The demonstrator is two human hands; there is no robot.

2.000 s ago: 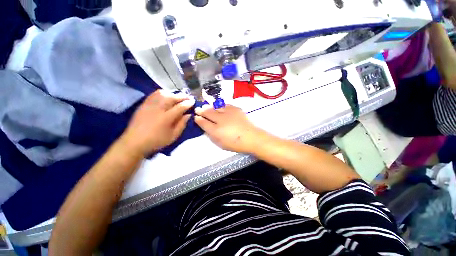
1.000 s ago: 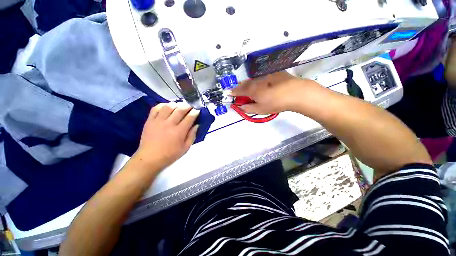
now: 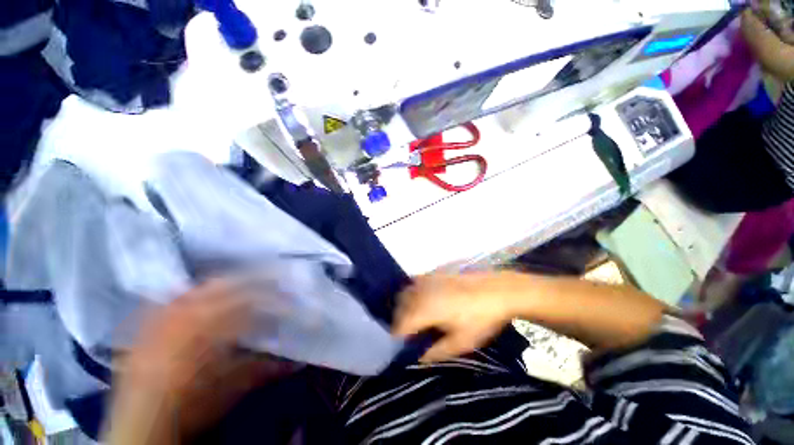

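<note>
The garment panels, navy and light grey-blue (image 3: 261,235), stretch from under the machine head over the table's front edge to my lap. My right hand (image 3: 453,313) grips a navy part of them at the front edge. My left hand (image 3: 196,348) is strongly blurred over the grey-blue fabric at lower left; its hold cannot be made out. The white sewing machine (image 3: 366,69) stands behind, its needle area beside the navy cloth. Red-handled scissors (image 3: 466,171) lie right of the needle on a red scrap (image 3: 428,156).
A dark green tassel (image 3: 609,155) lies at the right end of the bed. Dark navy fabric heaps (image 3: 109,56) are at upper left. Another person's arm (image 3: 770,52) shows at the upper right edge. A pale green panel (image 3: 649,252) is below the table's right end.
My right hand has let go of the scissors, now lying on the bed, and moved down to the cloth. My left hand has moved down and left. The panels have been pulled toward my lap.
</note>
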